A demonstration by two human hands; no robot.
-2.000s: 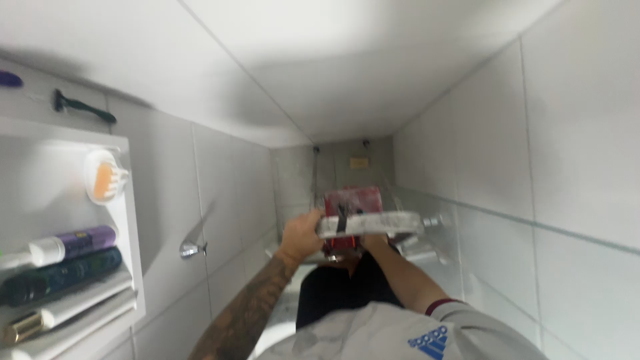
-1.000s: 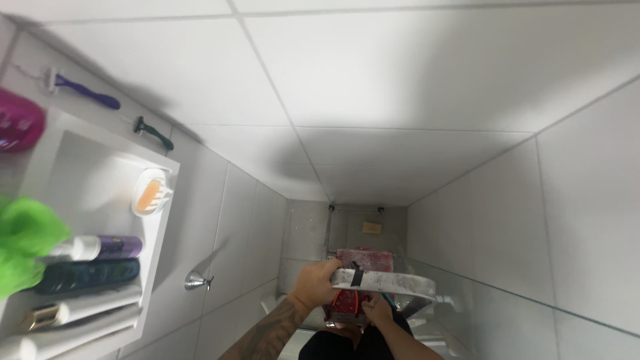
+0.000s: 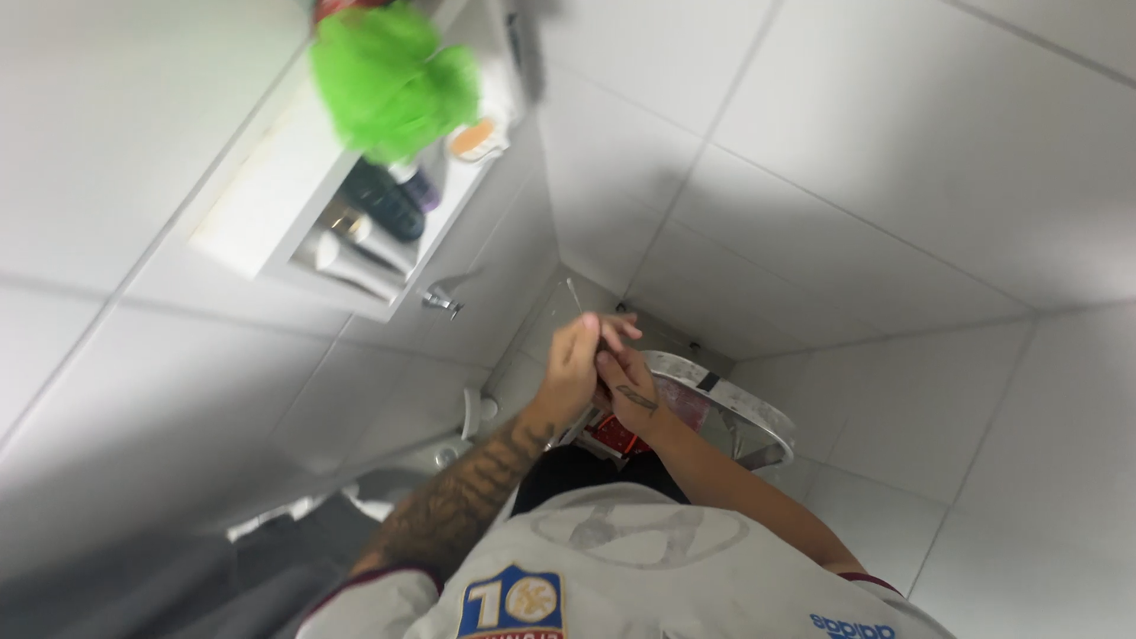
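My left hand (image 3: 572,359) and my right hand (image 3: 628,386) are pressed together in front of me, low in the head view, with some fingers spread past each other. A thin pale stick-like thing (image 3: 573,295) shows just above the fingertips; whether a hand holds it is unclear. Anything between the palms is hidden. Just right of my hands is the curved top rail of a metal stepladder (image 3: 754,404), with a black band around it. Below and behind my hands lie the ladder's red parts (image 3: 621,435), partly covered by my right wrist.
On the left wall a white shelf (image 3: 266,213) holds bottles, tubes and a brush (image 3: 475,139), with a green mesh sponge (image 3: 390,80) before it. Below are a chrome valve (image 3: 441,302) and a toilet or basin edge (image 3: 377,488). White tiled walls stand close around.
My hands have left the ladder's top rail and come together to its left. The view has turned and shifted strongly, showing more of the shelf's outer side.
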